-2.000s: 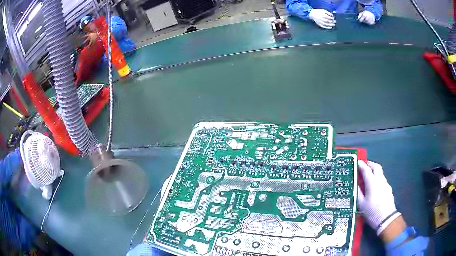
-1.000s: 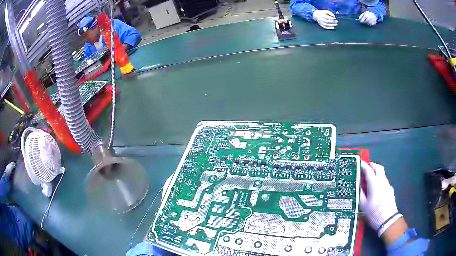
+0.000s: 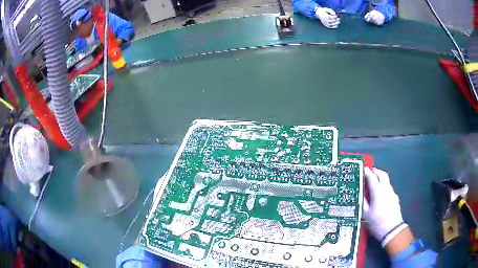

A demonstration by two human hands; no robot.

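A large green printed circuit board (image 3: 257,193) with silvery solder areas lies in front of me on a red board carrier (image 3: 361,251), whose edge shows along the right side. My right hand (image 3: 385,205), in a white glove, grips the right edge of the board and carrier. My left hand (image 3: 159,188) is mostly hidden behind the board's left edge; only a bit of white glove and a blue sleeve show, so its hold cannot be made out.
A fume extraction hood (image 3: 107,184) on a grey duct hose (image 3: 55,73) hangs left, beside a white desk fan (image 3: 29,154). An iron stand with sponge (image 3: 451,225) is at right. Gloved hands (image 3: 327,17) of a person are across the bench; another person (image 3: 99,31) works at upper left.
The whole view has shifted, so the board, hood, fan and hands all appear further left and slightly higher. The right hand keeps its place at the board's edge.
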